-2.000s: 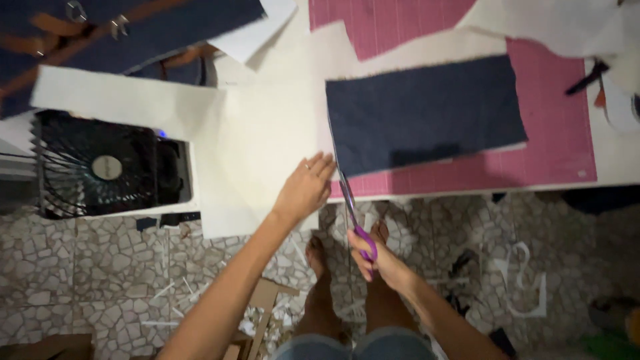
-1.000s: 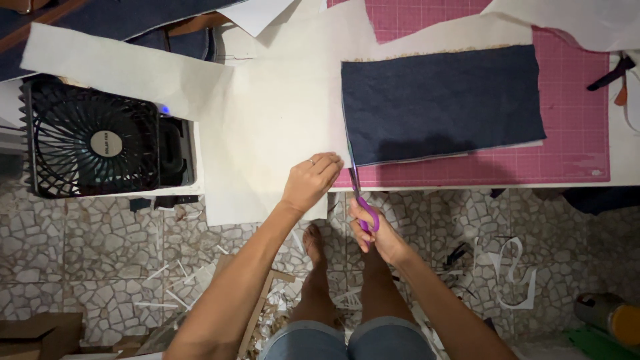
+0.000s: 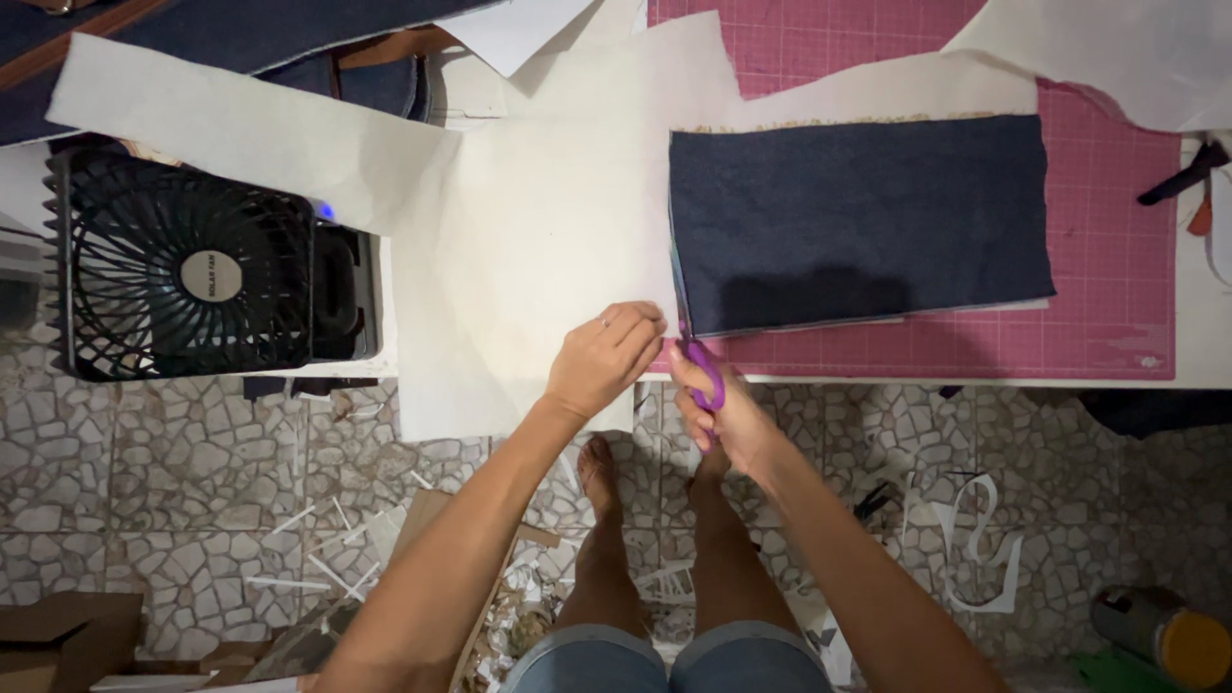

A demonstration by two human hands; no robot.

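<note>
Purple-handled scissors (image 3: pixel 705 373) are gripped in my right hand (image 3: pixel 727 414) at the table's front edge, their blades pointing away from me along the left edge of a dark blue denim rectangle (image 3: pixel 866 212). My left hand (image 3: pixel 608 354), with a ring on one finger, pinches the white sheet material (image 3: pixel 539 221) just left of the scissors. That white material spreads left of the denim, runs under it and hangs over the front edge. Beneath the denim lies a pink gridded cutting mat (image 3: pixel 1107 250). How far the blades are apart is hard to see.
A black fan (image 3: pixel 192 269) stands at the table's left, partly under a white strip (image 3: pixel 241 115). Denim and brown straps lie at the upper left. A black object (image 3: pixel 1184 173) is at the right. On the stone-patterned floor are scraps, a cardboard box (image 3: pixel 67 626) and a yellow-capped container (image 3: pixel 1193 647).
The scissors have moved forward along the denim's left edge, with less of the blades showing than two seconds ago. My left hand stays beside them on the white material. The view has shifted somewhat.
</note>
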